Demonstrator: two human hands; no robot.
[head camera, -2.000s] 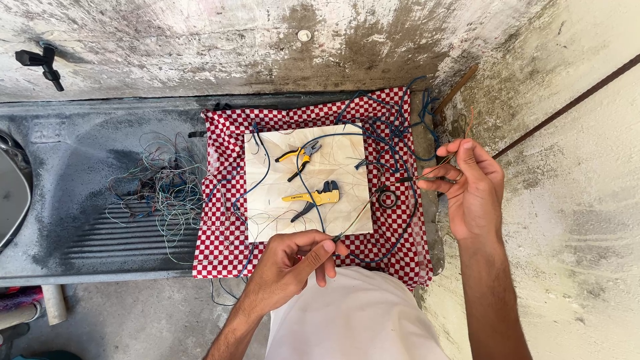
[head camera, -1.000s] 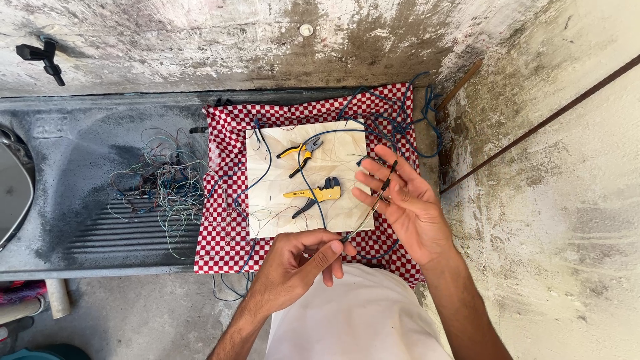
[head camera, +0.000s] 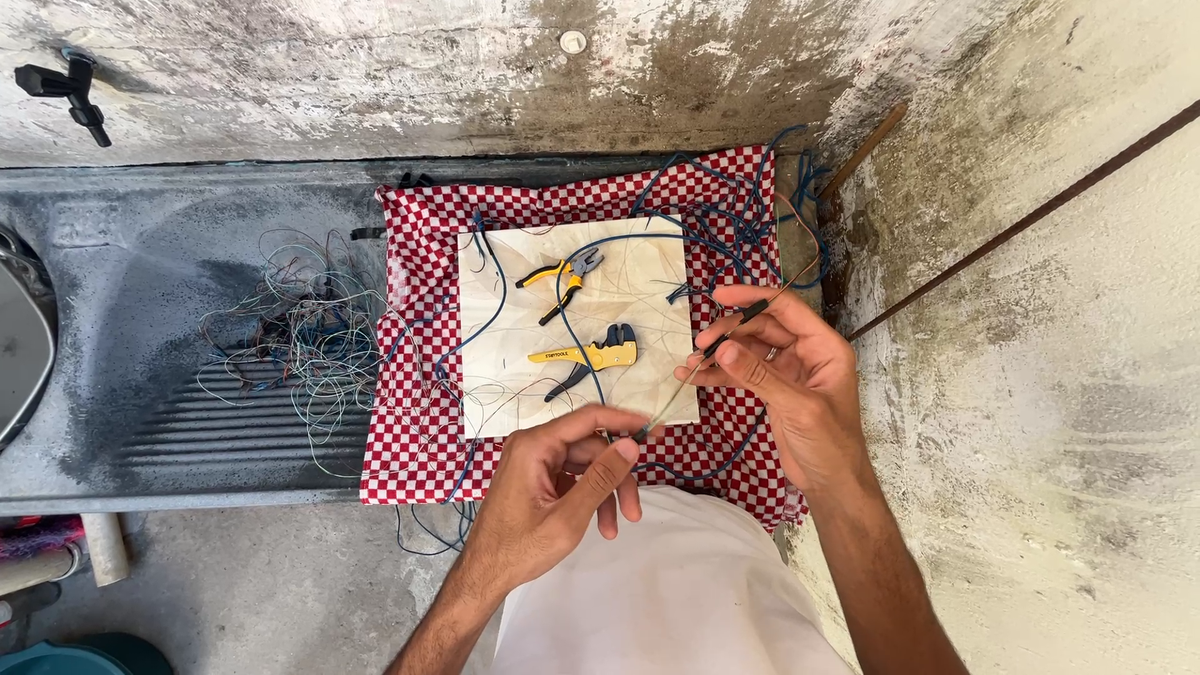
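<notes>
My left hand (head camera: 572, 483) pinches a thin cable between thumb and fingers, at a short dark piece on it. Up and to the right, my right hand (head camera: 783, 375) holds the same thin wires (head camera: 677, 396), with black sleeve-like pieces (head camera: 753, 311) lying across its fingers. Beyond my hands, yellow-and-black combination pliers (head camera: 575, 274) and a yellow wire stripper (head camera: 600, 354) rest on a cream tile (head camera: 497, 328). A blue cable (head camera: 563, 309) curves over the tile and crosses the stripper.
Under the tile is a red-and-white checked cloth (head camera: 422, 234) on a grey sink (head camera: 112, 394). Tangled thin wires (head camera: 323, 337) lie at left, blue cable (head camera: 741, 230) at back right. A black tap (head camera: 70, 92) juts from the back wall; another wall stands at right.
My right hand was farther right two seconds ago, then moved in with its fingers spread; now its fingers are curled around the wires. My left hand has stayed nearly in place.
</notes>
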